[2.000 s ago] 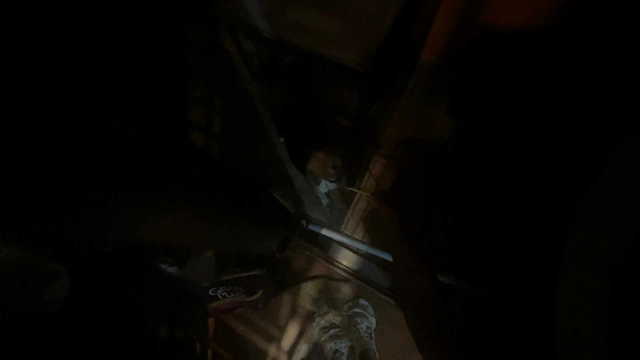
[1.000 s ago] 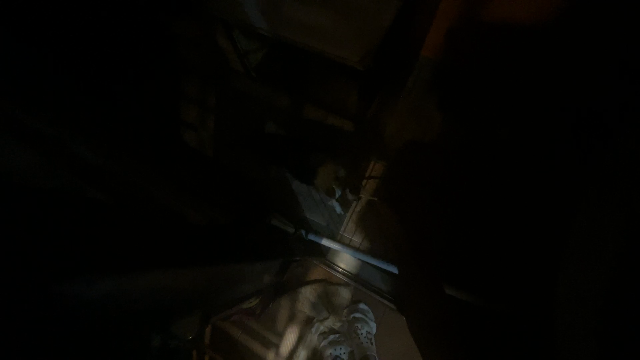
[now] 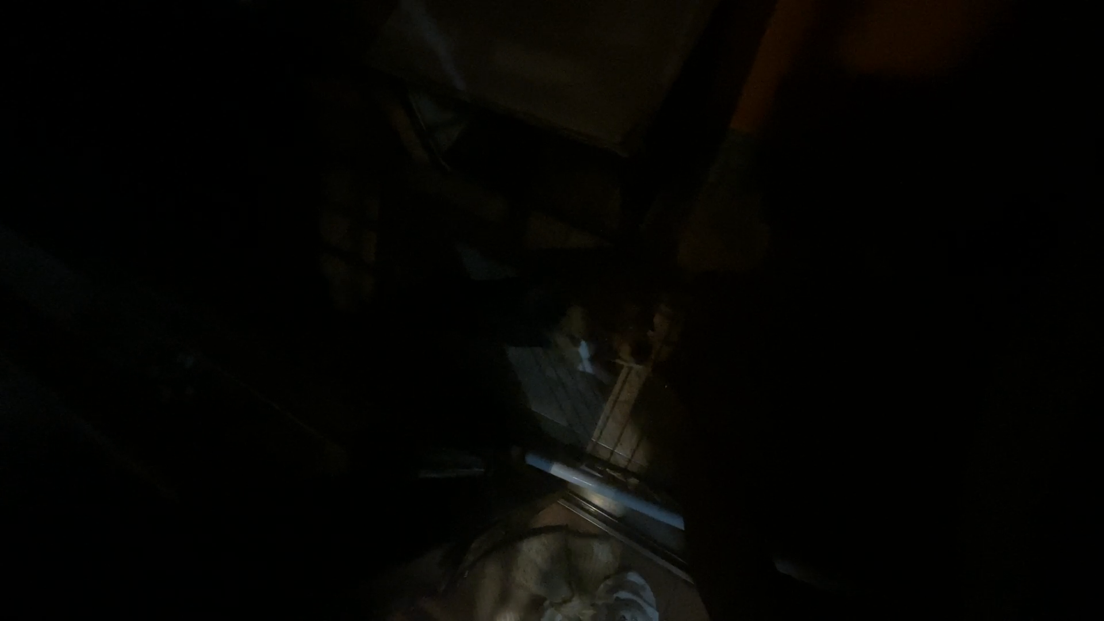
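Observation:
The head view is very dark, and neither my left hand nor my right hand can be made out. A pale, bluish bar or rail (image 3: 604, 490) runs slantwise across the lower middle. Below it, at the bottom edge, light patterned shapes that look like footwear (image 3: 628, 595) are partly cut off. Above the bar, a small whitish object (image 3: 586, 355) catches some light beside a dim brownish shape that I cannot identify. What either hand holds or touches is hidden.
A dim, flat panel-like surface (image 3: 569, 69) stands at the top middle. A narrow strip of lined flooring (image 3: 556, 388) shows beyond the bar. A faint orange surface (image 3: 768, 69) lies at the upper right. Deep shadow covers both sides.
The view has shifted, and the footwear shapes sit lower in it. The dark package with writing, seen at the lower left two seconds ago, no longer shows.

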